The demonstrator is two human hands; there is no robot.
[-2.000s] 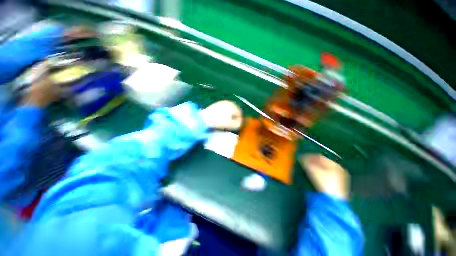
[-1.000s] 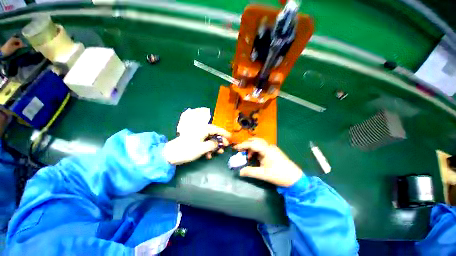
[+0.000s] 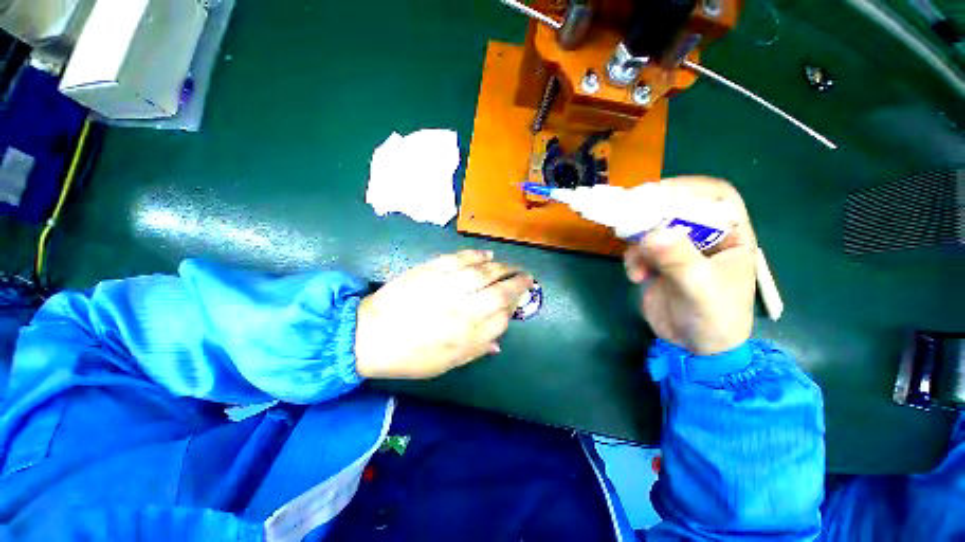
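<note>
My right hand (image 3: 698,270) holds a white squeeze bottle (image 3: 624,206) tilted sideways. Its blue nozzle tip points left, over the front of the orange press base (image 3: 497,191), near the black notched seat (image 3: 566,164). My left hand (image 3: 439,318) is palm down over the bench in front of the base. A small round component (image 3: 527,301) with a shiny rim shows at its fingertips, partly hidden; I cannot tell if it is pinched or only touched. The upper part of the press is cut off by the frame's top edge.
White paper (image 3: 415,175) lies left of the base. A thin pale rod (image 3: 762,103) crosses the press. A slim pale knife (image 3: 767,286) lies by my right hand. A striped grey block (image 3: 905,212) and black holder (image 3: 933,368) are at right. A white box (image 3: 138,58) is upper left.
The view has moved closer over the bench. My right hand now holds the white bottle up with its blue tip over the base. The component is at my left fingertips, near the bench.
</note>
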